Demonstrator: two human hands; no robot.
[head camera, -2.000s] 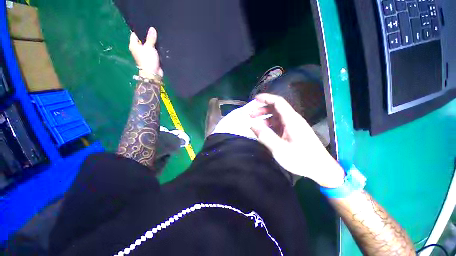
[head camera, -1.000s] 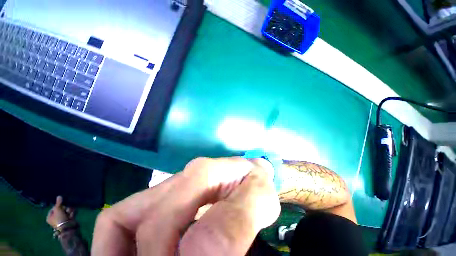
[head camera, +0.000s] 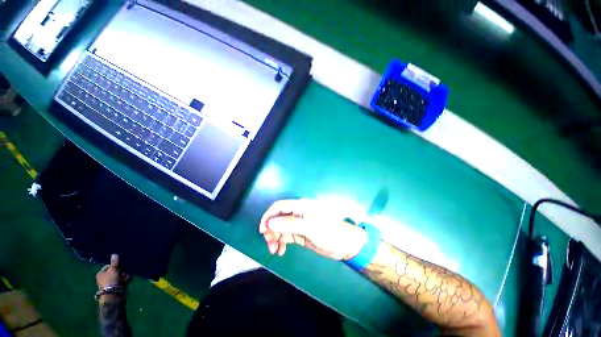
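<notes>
My left hand (head camera: 112, 280), small at the lower left below the bench level, has its thumb over the edge of a large flat black sheet (head camera: 109, 210), its other fingers hidden. My right hand (head camera: 310, 230), with a blue wristband, is over the green bench near its front edge. Its fingers are curled inward; I cannot see whether something small is between them. A silver-grey laptop base (head camera: 217, 158), keyboard side up, lies on a black foam pad (head camera: 230, 201) left of my right hand.
A blue bin (head camera: 431, 115) of small dark screws stands at the white rear edge. A black electric screwdriver (head camera: 539, 276) with a cord lies at right, beside film-covered dark panels (head camera: 572, 303). An open laptop base (head camera: 49, 26) lies at far left. Yellow floor line (head camera: 178, 294) below.
The view has swung from the floor side onto the bench. My right hand has gone from close before the camera to over the bench. My left hand stays at the black sheet's edge.
</notes>
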